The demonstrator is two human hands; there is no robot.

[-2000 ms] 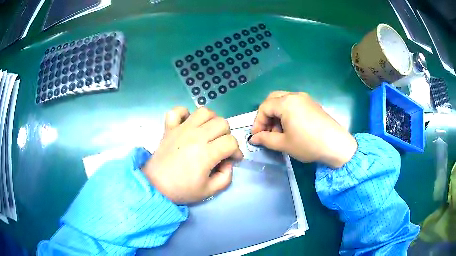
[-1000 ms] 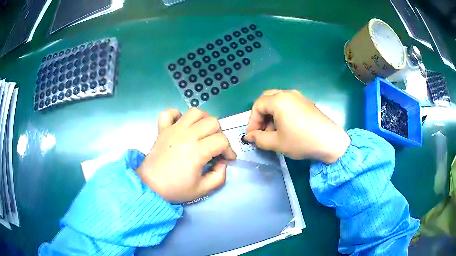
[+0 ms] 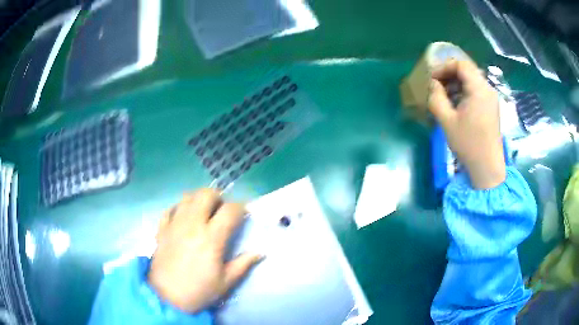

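Observation:
The grey tablet back cover lies on a white sheet in front of me, with a dark round part near its top edge. My left hand rests over the cover's left side, fingers apart, holding nothing visible. My right hand is raised at the tan cardboard core, fingertips pinched together at its opening and blurred. Whether a small scrap is between the fingertips cannot be told. The blue parts bin is partly hidden behind my right hand and wrist.
A clear sheet of black rings lies behind the cover, a blister tray to its left. A white piece lies on the mat. Stacked sheets stand far left. Covers lie along the back. A yellow-green sleeve shows at right.
My right hand has left the cover and moved right and up to the cardboard core. My left hand has opened somewhat. The dark round part and a white piece on the mat are now uncovered.

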